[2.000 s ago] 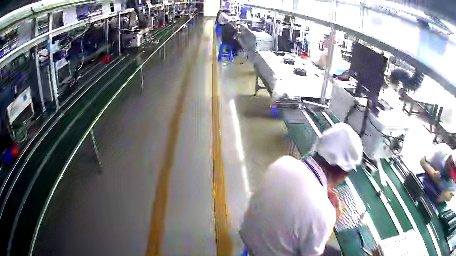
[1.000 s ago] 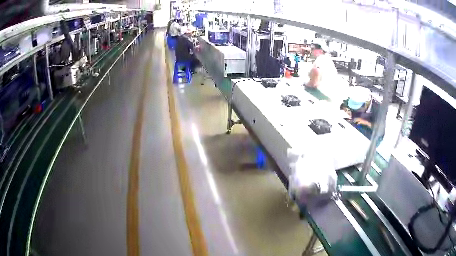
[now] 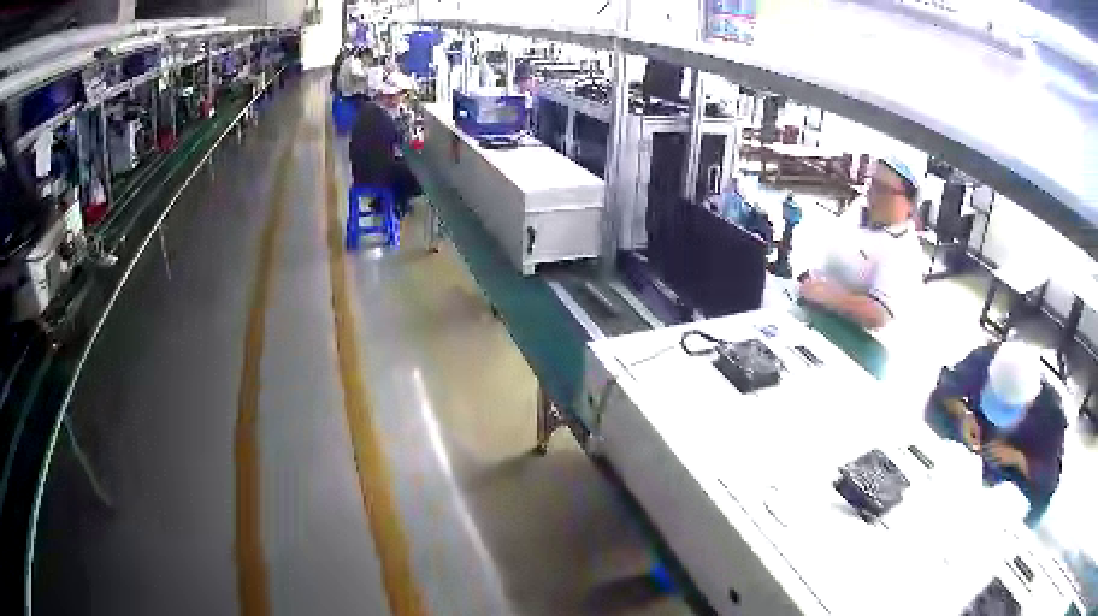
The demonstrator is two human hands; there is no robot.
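Observation:
Neither of my hands is in the picture. Nearest in front of me, at the right, is a long white machine housing (image 3: 722, 481) on the green bench. A black fan-like unit (image 3: 749, 362) and another black unit (image 3: 871, 481) sit on its top, and a further dark unit is cut off by the bottom edge. A second white housing (image 3: 564, 207) with a blue box (image 3: 489, 114) on it stands farther along the bench.
A grey aisle (image 3: 319, 481) with yellow lines runs ahead. A long bench line stands at the left. A person in dark clothes sits on a blue stool (image 3: 373, 217). Two people are beyond the housing at right. A dark panel (image 3: 722, 259) and overhead shelving are above the bench.
My view has moved forward along the aisle. The seated person in the white cap beside the bench has left the picture. The white housing and the blue stool are nearer.

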